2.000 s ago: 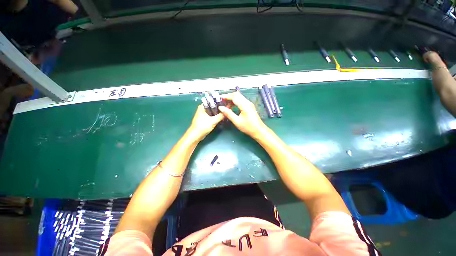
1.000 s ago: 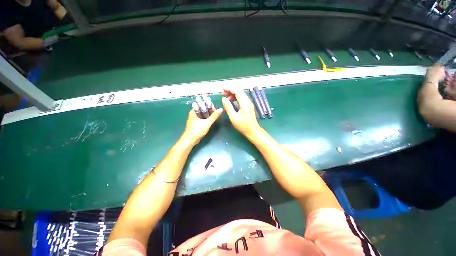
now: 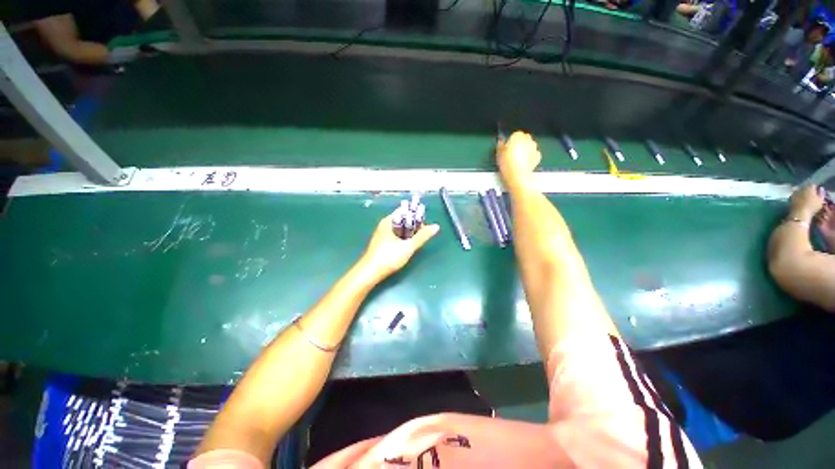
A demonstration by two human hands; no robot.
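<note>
My left hand (image 3: pixel 394 244) is closed around a bunch of pen-shaped units (image 3: pixel 408 216), their pale ends facing up, above the bench near the white strip. My right hand (image 3: pixel 519 158) reaches across the strip over the belt, its fingers closed on a dark pen-shaped unit (image 3: pixel 501 135) that is mostly hidden. One set-aside unit (image 3: pixel 455 218) lies alone on the bench, right of my left hand. Several more units (image 3: pixel 494 218) lie side by side beside my right forearm, partly hidden by it.
Spaced units (image 3: pixel 614 148) lie on the green belt (image 3: pixel 302 137). A yellow strip (image 3: pixel 621 170) touches the white strip (image 3: pixel 330 179). A small black piece (image 3: pixel 395 321) lies on the bench (image 3: pixel 320 275). A blue crate (image 3: pixel 57 421) of units is lower left. Another person's hands (image 3: pixel 806 203) are at right.
My right hand has moved from beside my left hand out over the belt to a unit. A single unit now lies apart, left of the set-aside group. My left hand still holds its bunch.
</note>
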